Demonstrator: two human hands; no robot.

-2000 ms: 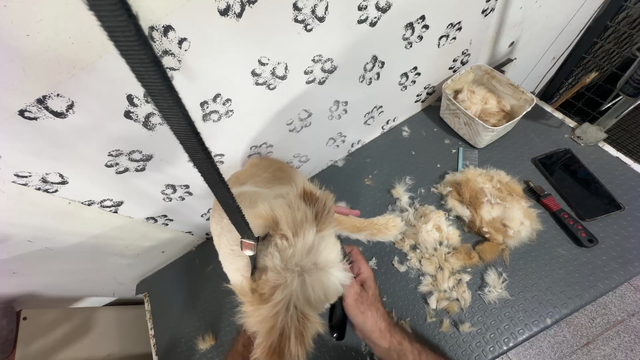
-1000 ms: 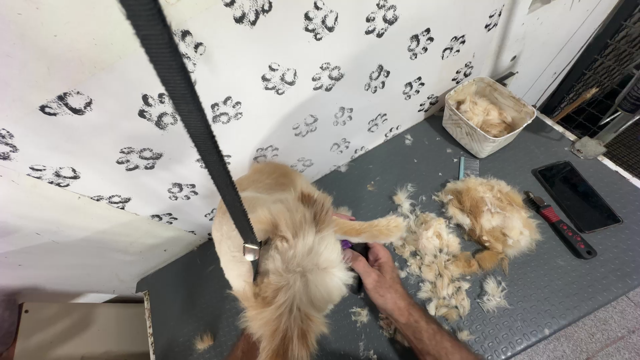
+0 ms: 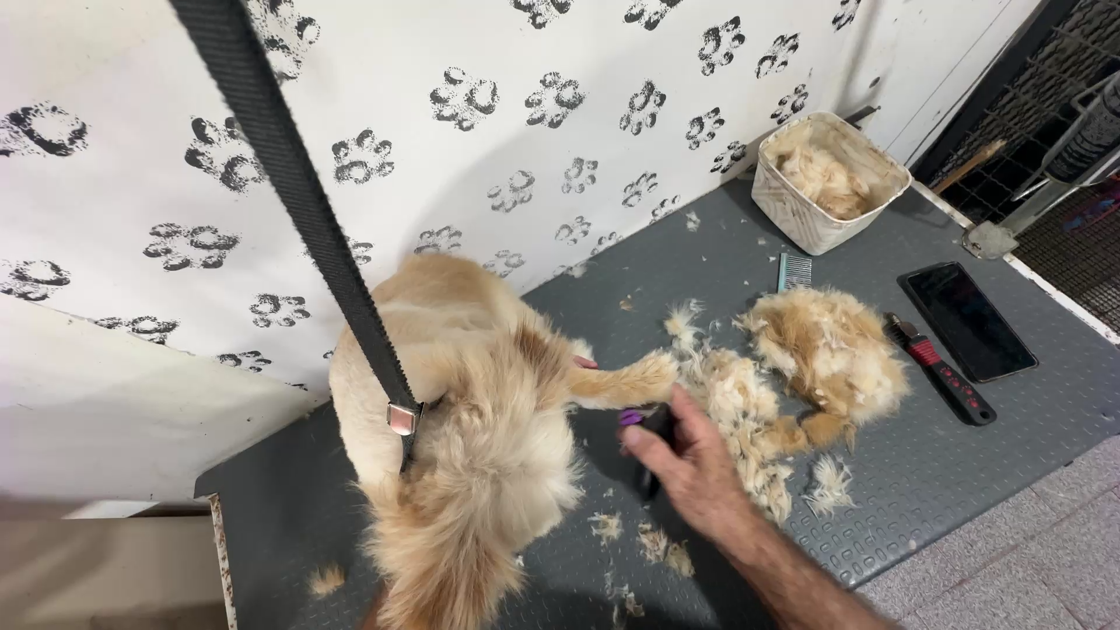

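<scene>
A tan, long-coated dog [image 3: 490, 429] stands on the grey textured grooming table [image 3: 682, 254], its body clipped short and its head and neck fluffy. A black strap [image 3: 306, 201] with a metal buckle runs down to its neck. My right hand [image 3: 691, 455] holds a black hair clipper [image 3: 654, 442] with a purple part, just below the dog's outstretched leg [image 3: 621, 383]. Of my left arm only a bit of skin shows at the bottom, below the dog; the left hand itself is hidden behind the fur, though a small pinkish patch shows by the leg.
Cut fur lies in a large clump [image 3: 827, 350] and looser tufts [image 3: 735, 394] right of the dog. Beyond are a metal comb [image 3: 794, 272], a black and red grooming tool [image 3: 949, 376], a smartphone [image 3: 969, 321] and a white plastic basket [image 3: 822, 223] holding fur. A paw-print wall borders the table's back.
My right hand has come up from beside the dog's head to the outstretched leg, and the clipper in it has moved too. More loose tufts show on the table below the hand.
</scene>
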